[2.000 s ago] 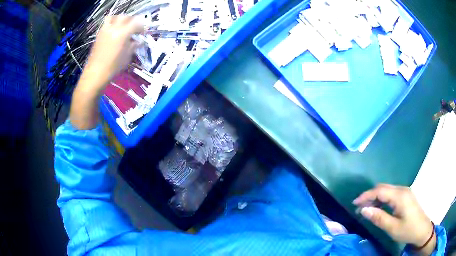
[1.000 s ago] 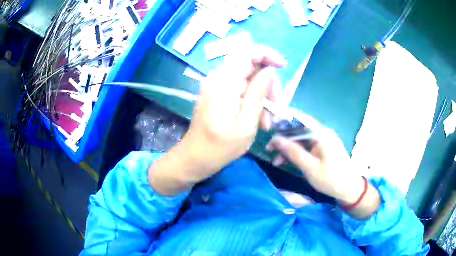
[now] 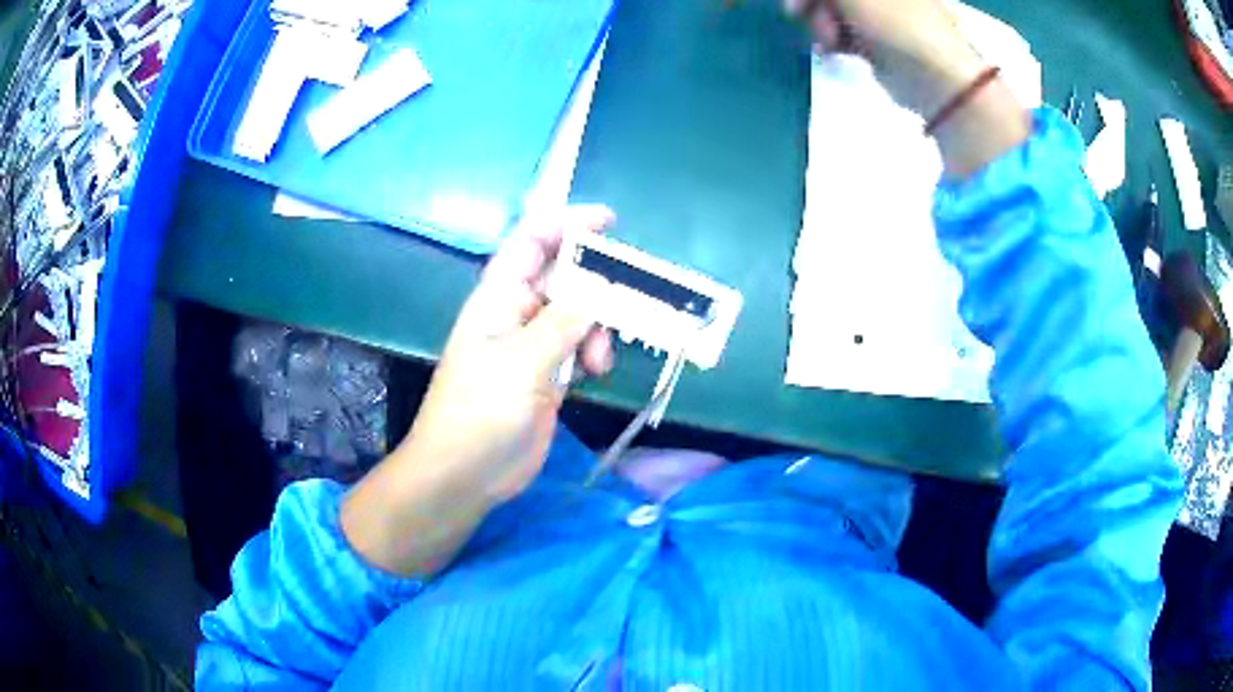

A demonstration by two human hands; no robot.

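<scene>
My left hand (image 3: 507, 345) holds a notched white unit (image 3: 649, 300) by its left end, above the bench's front edge. The unit is a flat rectangle with a long dark slot and comb-like teeth on its lower edge. Pale lead wires (image 3: 649, 412) hang from it towards my lap. My right hand (image 3: 865, 27) is at the top of the picture, beyond the white sheet stack (image 3: 879, 257). Its fingers are blurred and partly cut off by the frame edge, so I cannot tell what it holds.
A blue tray (image 3: 446, 176) with white rectangular pieces (image 3: 368, 99) lies at the upper left. A large blue bin (image 3: 125, 325) heaped with units is at far left. A dark bin with clear plastic packets (image 3: 318, 399) is below the bench. A hammer (image 3: 1193, 314) and white scraps (image 3: 1180, 172) are at right.
My left hand went from the blue bin to the front of the bench with a unit. My right hand left it and moved up to the far side. The view has shifted right.
</scene>
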